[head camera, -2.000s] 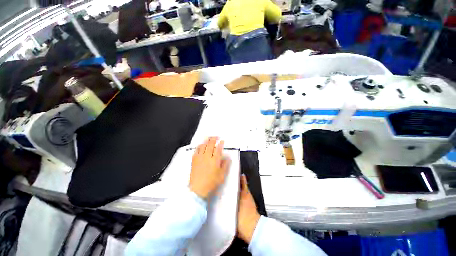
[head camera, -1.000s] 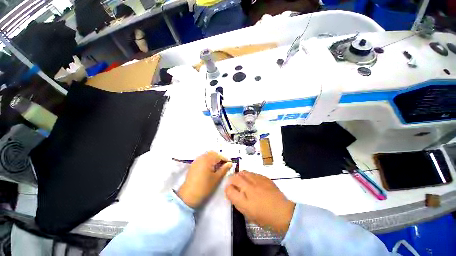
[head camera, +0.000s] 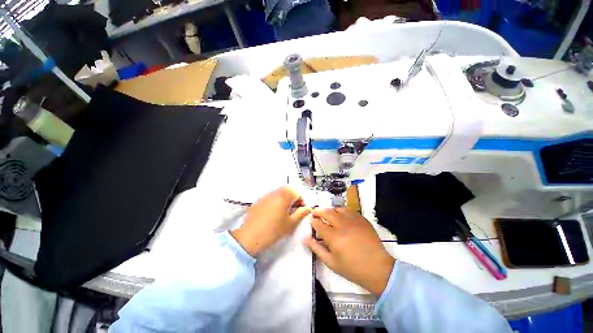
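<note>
A pale panel (head camera: 279, 286) with a black edge lies under my hands and hangs over the table's front edge, with black fabric (head camera: 324, 311) along its right side. My left hand (head camera: 270, 221) pinches the panel's top edge just in front of the presser foot. My right hand (head camera: 351, 247) holds the same edge from the right, its fingertips beside the left ones. The sewing machine (head camera: 390, 123) stands above; its needle area (head camera: 337, 188) is just beyond my fingertips. Whether the fabric is under the foot is hidden.
Large black panels (head camera: 117, 182) lie at left. Small black pieces (head camera: 419, 205), pink and blue tools (head camera: 482, 255), a phone (head camera: 541, 242) and a small brown block (head camera: 562, 285) lie at right. A tan seam guide (head camera: 353, 198) is partly hidden behind my right hand. A bottle (head camera: 47, 123) stands far left.
Both hands have moved from along the panel up to its top edge near the foot, over the last two seconds. In the last second the fingertips came closer to the foot. The view has shifted nearer.
</note>
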